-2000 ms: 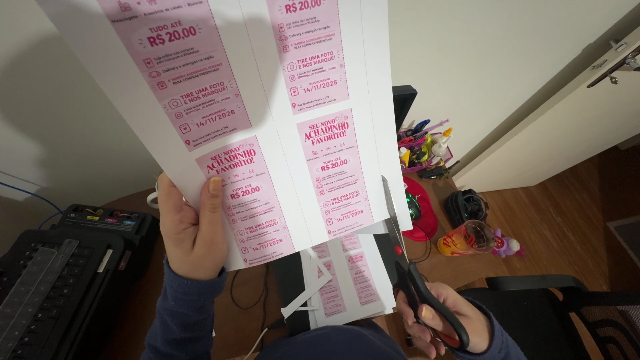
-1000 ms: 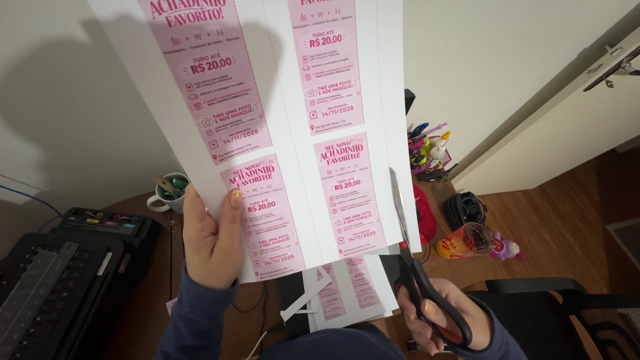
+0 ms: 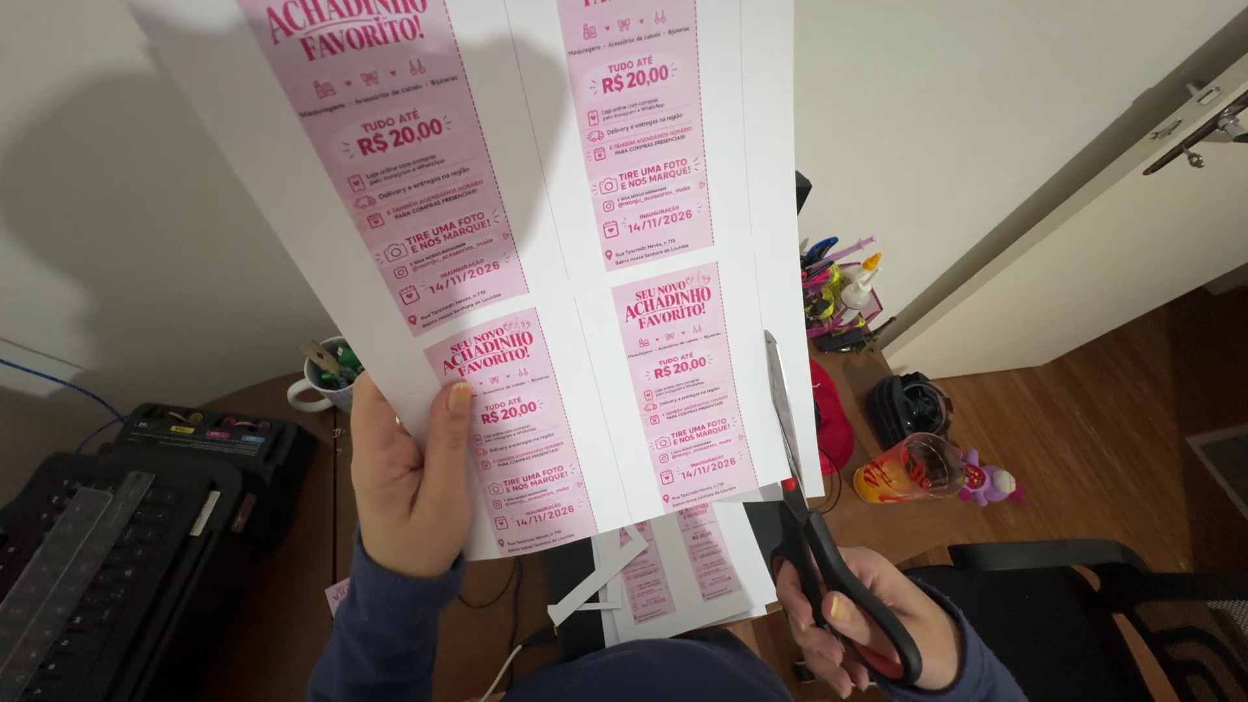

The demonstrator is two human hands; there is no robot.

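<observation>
A white sheet printed with pink flyers (image 3: 682,390) is held up before me, its left edge pinched between the thumb and fingers of my left hand (image 3: 414,468). My right hand (image 3: 863,624) grips black-and-red scissors (image 3: 814,546) by the handles. One long blade lies over the white right margin, beside the lower right flyer, with the paper's bottom edge close to the pivot. A cut runs up from the bottom edge there. Lower down, more printed sheets (image 3: 707,556) and narrow white paper strips (image 3: 595,580) lie beneath the held sheet.
A black printer (image 3: 117,546) stands at left with a clear ruler on it, near a white mug (image 3: 312,385). At right are a holder of pens and glue (image 3: 843,292), a patterned plastic cup (image 3: 902,473), a small purple toy (image 3: 990,483) and a black chair (image 3: 1043,585).
My left hand and the sheet have shifted, first lower, with the lower flyers dropping in view, and to the right. My right hand still holds the scissors at the sheet's right margin.
</observation>
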